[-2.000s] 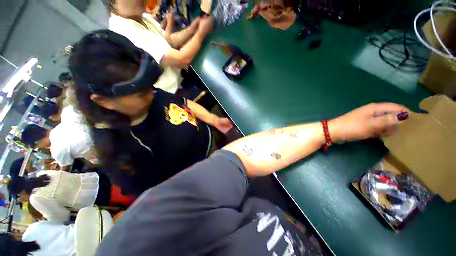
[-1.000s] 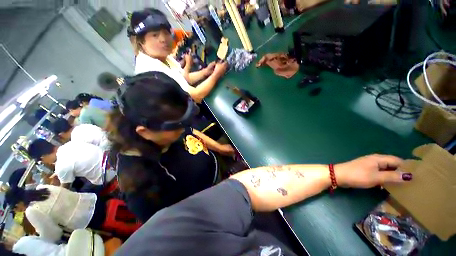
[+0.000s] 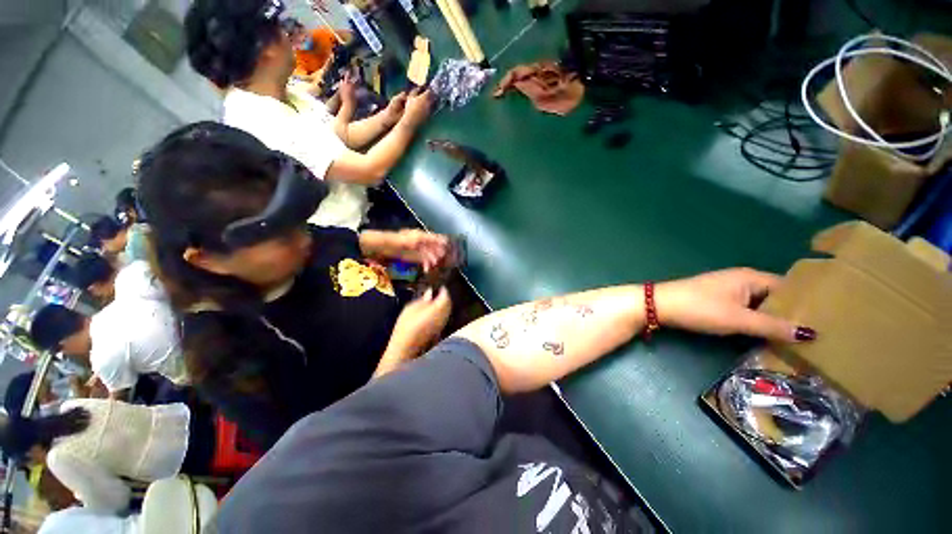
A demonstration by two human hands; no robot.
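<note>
My left hand (image 3: pixel 736 305) reaches in from the left, a red bracelet at the wrist. It holds the near left edge of a brown box lid (image 3: pixel 872 318), the thumb on the inner face and the fingertips partly hidden at the edge. The lid stands open above a small dark retail box (image 3: pixel 757 443). Inside the box lie shiny clear accessory bags (image 3: pixel 799 417) with red, white and dark bits. My right hand is not in view.
Another small open box (image 3: pixel 475 183) stands farther along the green bench (image 3: pixel 626 224). Behind are a brown carton (image 3: pixel 872 183) with white cable (image 3: pixel 809 94), black wires (image 3: pixel 778 141), a brown cloth (image 3: pixel 543 86) and a black case (image 3: pixel 637 47). Two workers sit at left.
The view has swung, shifting the bench scene up and left since one second ago. My left hand stays at the lid. The nearest worker's hands are now raised around a small dark item.
</note>
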